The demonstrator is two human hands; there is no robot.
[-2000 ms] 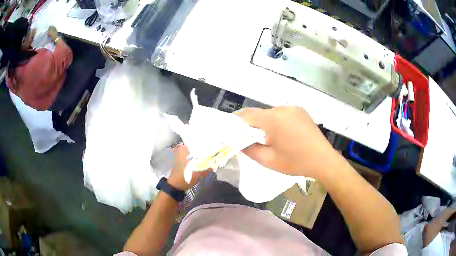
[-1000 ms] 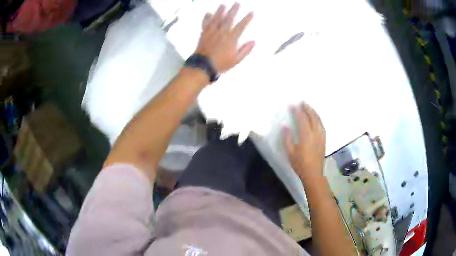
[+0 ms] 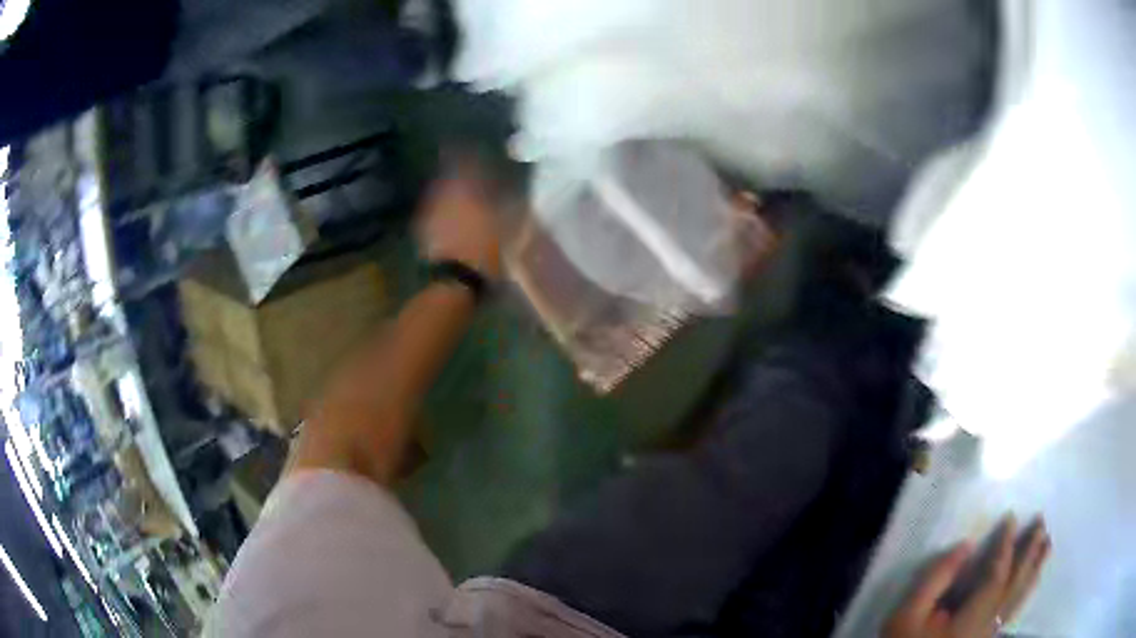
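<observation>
A large bright white cloth (image 3: 1022, 287) lies at the right, over the table edge. More white cloth (image 3: 747, 75) is at the top, blurred. My left hand (image 3: 463, 224) is blurred, low over the floor side left of this cloth; whether it touches or holds anything cannot be told. My right hand (image 3: 978, 586) is at the lower right, partly cut off by the frame's bottom edge, fingers apart on the pale table (image 3: 916, 530), holding nothing visible. A translucent whitish piece (image 3: 642, 224) shows below the upper cloth.
A brown cardboard box (image 3: 299, 330) stands on the floor at the left, with a white piece (image 3: 265, 233) on it. A brownish ridged object (image 3: 610, 343) lies below the translucent piece. Cluttered items line the far left. My dark-clothed legs (image 3: 710, 511) are at the bottom centre.
The view has swung left and down. My left hand has left the cloth on the table and moved out over the floor side. My right hand now shows at the lower right.
</observation>
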